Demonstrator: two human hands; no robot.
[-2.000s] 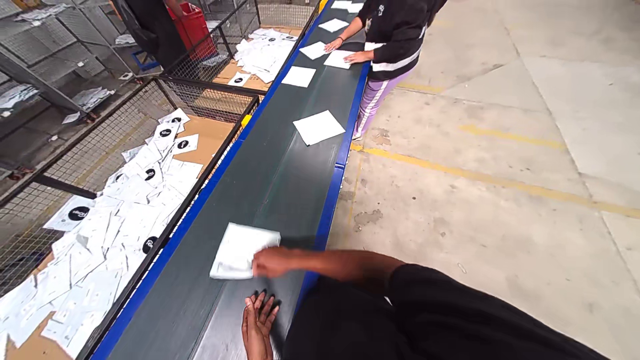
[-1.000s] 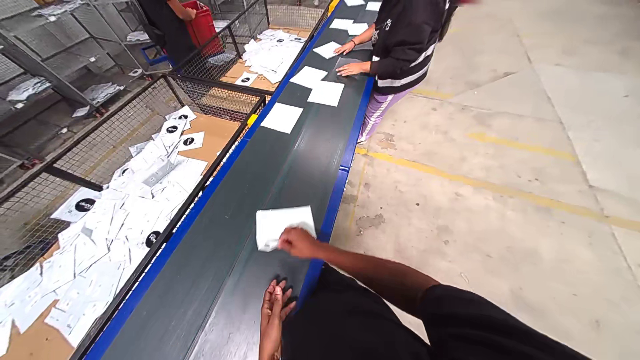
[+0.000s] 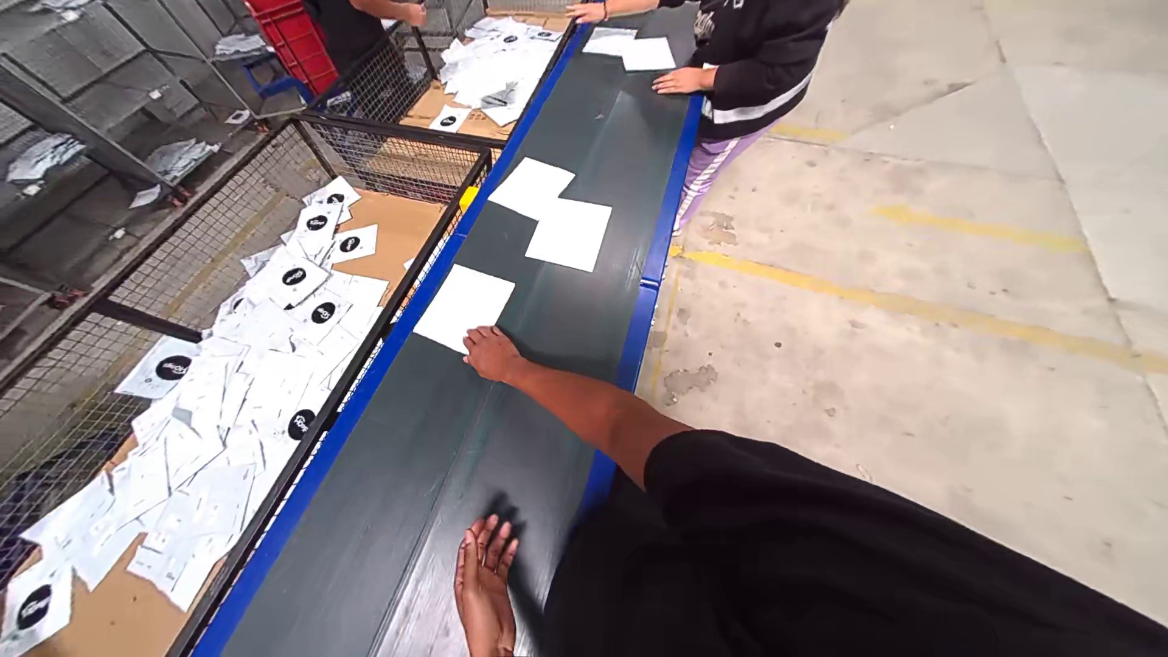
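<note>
My right hand (image 3: 493, 354) reaches over the dark conveyor belt (image 3: 401, 456), its fingertips at the lower corner of a white square packet (image 3: 465, 306) near the belt's left edge. Whether the fingers grip that packet or only touch it, I cannot tell. Low in the view, my left hand (image 3: 486, 584) is over the belt, palm up, fingers apart, with nothing in it. Farther up the belt lie two more white packets, one (image 3: 532, 187) touching or overlapping the other (image 3: 570, 234).
Left of the belt's blue edge stands a wire mesh cage (image 3: 246, 182) full of white packets (image 3: 228, 392), some with black round marks. Behind it is another such cage (image 3: 497, 73). A co-worker (image 3: 757, 64) stands right of the belt, hands near packets (image 3: 648, 54). Another person is beyond the cages.
My right hand has reached farther up the belt and left; it was over a packet nearer my body. The co-worker's hands have moved apart.
</note>
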